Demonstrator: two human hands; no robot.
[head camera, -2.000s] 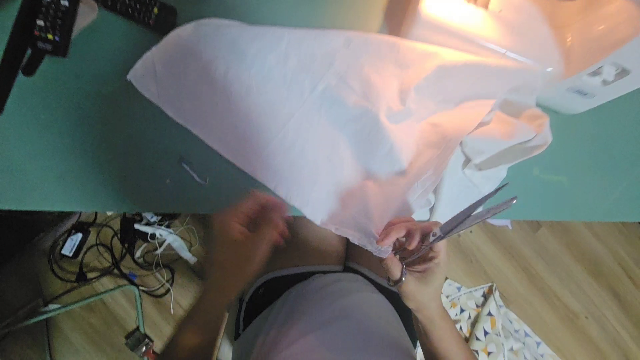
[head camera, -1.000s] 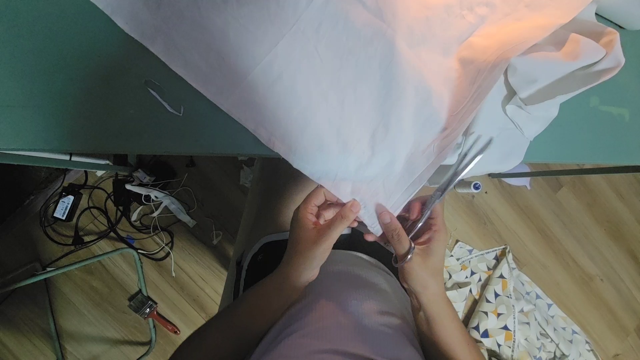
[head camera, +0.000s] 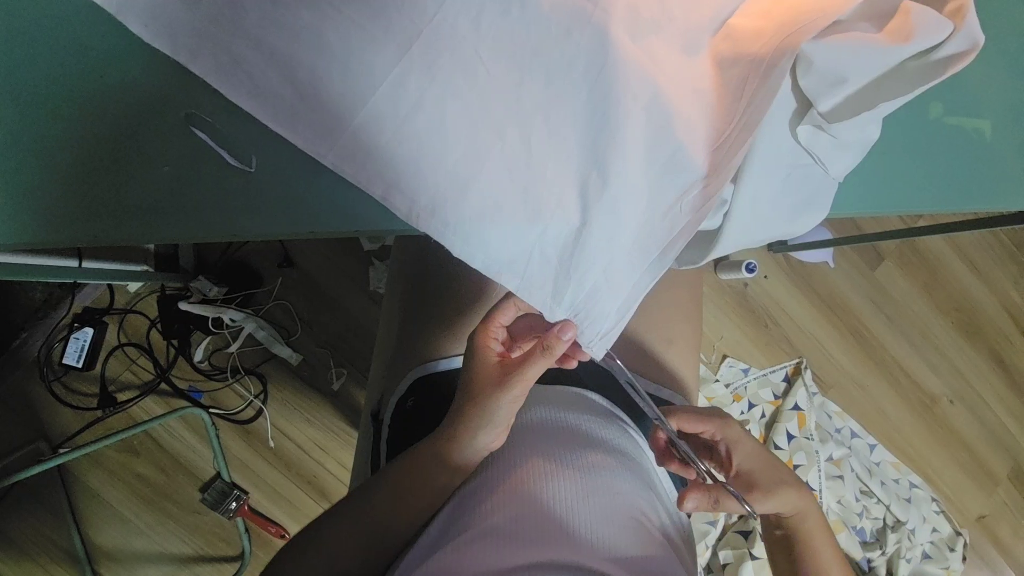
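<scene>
A large white fabric (head camera: 512, 152) lies over the table and hangs past its front edge to a narrow corner above my lap. My left hand (head camera: 516, 372) pinches that corner between thumb and fingers. In my right hand (head camera: 720, 456) is a pair of metal scissors (head camera: 652, 408), seen nearly edge-on, with the tips at the fabric corner just right of my left fingertips. Whether the blades are parted cannot be told.
The green table (head camera: 96, 160) bears a thread scrap (head camera: 220, 148). On the floor are a thread spool (head camera: 736, 269), patterned fabric (head camera: 856, 472) and tangled cables (head camera: 160, 344). A paintbrush (head camera: 240, 506) is by a green metal frame (head camera: 160, 420) at lower left.
My right hand has moved off the fabric corner, down and to the right, and the scissors now point up-left to the corner. My left hand, apart from the fabric two seconds ago, now holds it.
</scene>
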